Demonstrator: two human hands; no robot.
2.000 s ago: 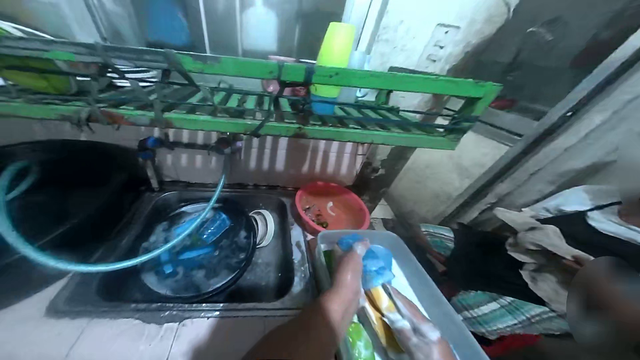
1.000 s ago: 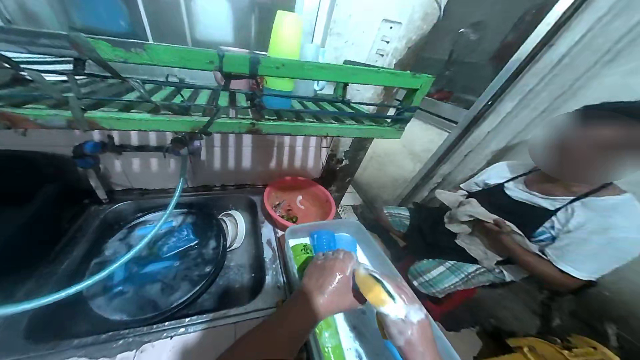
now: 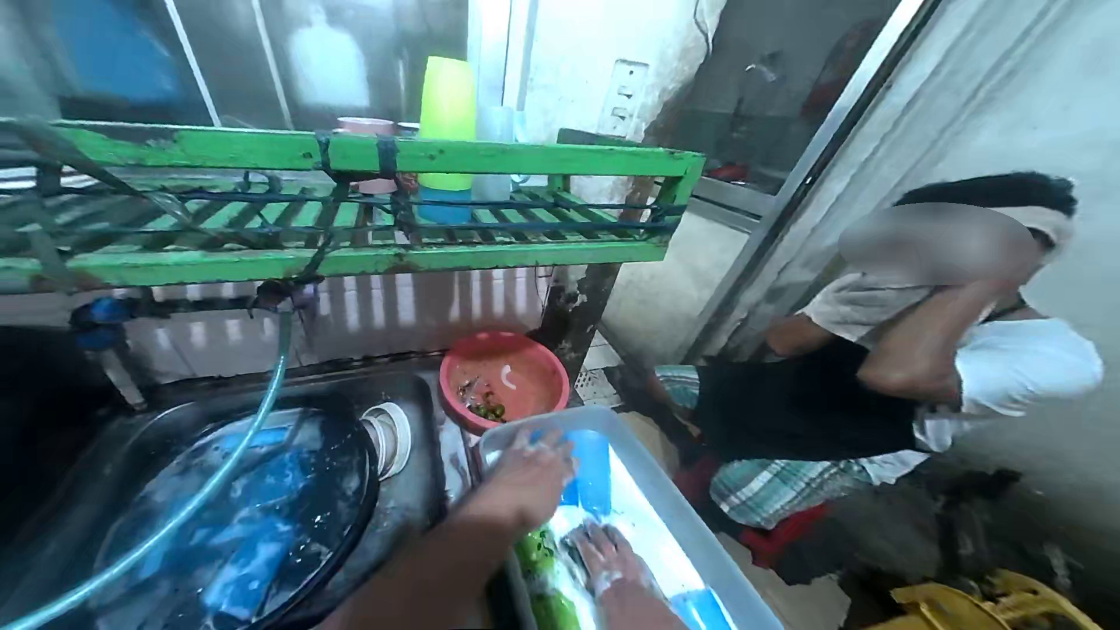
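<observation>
My left hand [image 3: 532, 472] reaches into the upper left part of a translucent plastic tub [image 3: 665, 516], over a blue plastic cup [image 3: 592, 472]. Lower in the tub, my right hand [image 3: 604, 553] lies with its fingers over something dark that I cannot make out. Left of it is a soapy green item [image 3: 549, 582]. Another blue item [image 3: 700, 608] shows at the tub's lower right. Whether either hand grips anything is hard to tell. A black basin [image 3: 363, 516] in the sink holds suds and blue items [image 3: 249, 560].
A red basin [image 3: 538, 376] with scraps stands behind the tub. White dishes [image 3: 388, 440] rest beside the black basin. A light-blue hose [image 3: 262, 411] hangs into the sink area. Above is a green wooden rack [image 3: 525, 159] with cups [image 3: 448, 122]. A person [image 3: 954, 367] sits at the right.
The yellow item that was at my hands no longer shows there. My hands have moved apart, the left one farther up the tub. The seated person has raised a cloth to the face.
</observation>
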